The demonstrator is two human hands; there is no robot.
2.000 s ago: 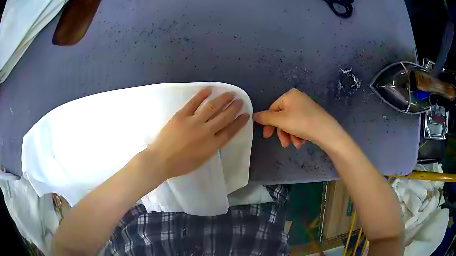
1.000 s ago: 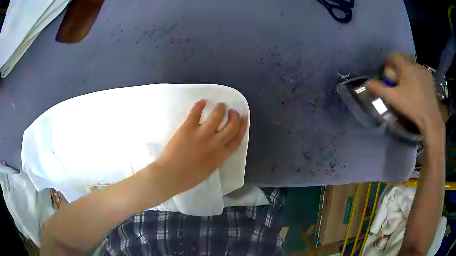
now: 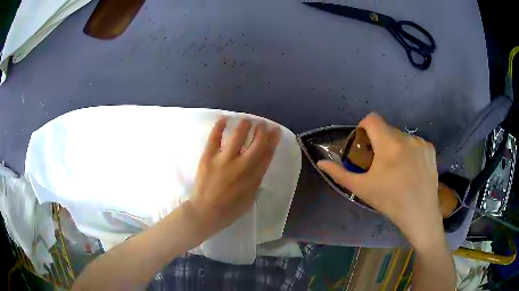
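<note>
A white garment piece (image 3: 125, 153) lies flat on the table in front of me, its lower edge reaching over the table's front edge. My left hand (image 3: 233, 170) lies on its right part with the fingers spread, pressing it down. My right hand (image 3: 398, 176) is closed around the wooden handle of the steam iron (image 3: 327, 145). The iron's tip points left and is at the right edge of the garment piece. The underside of the iron is hidden.
Black shears (image 3: 392, 25) lie at the back right. A brown plate (image 3: 114, 17) and stacked white panels (image 3: 37, 25) are at the back left. The metal iron rest (image 3: 496, 182) is at the right edge. White cloth (image 3: 25, 221) hangs at lower left.
My right hand has taken hold of the iron at the right and moved it left to the garment's right edge. My left hand has stayed on the garment. More of the shears shows.
</note>
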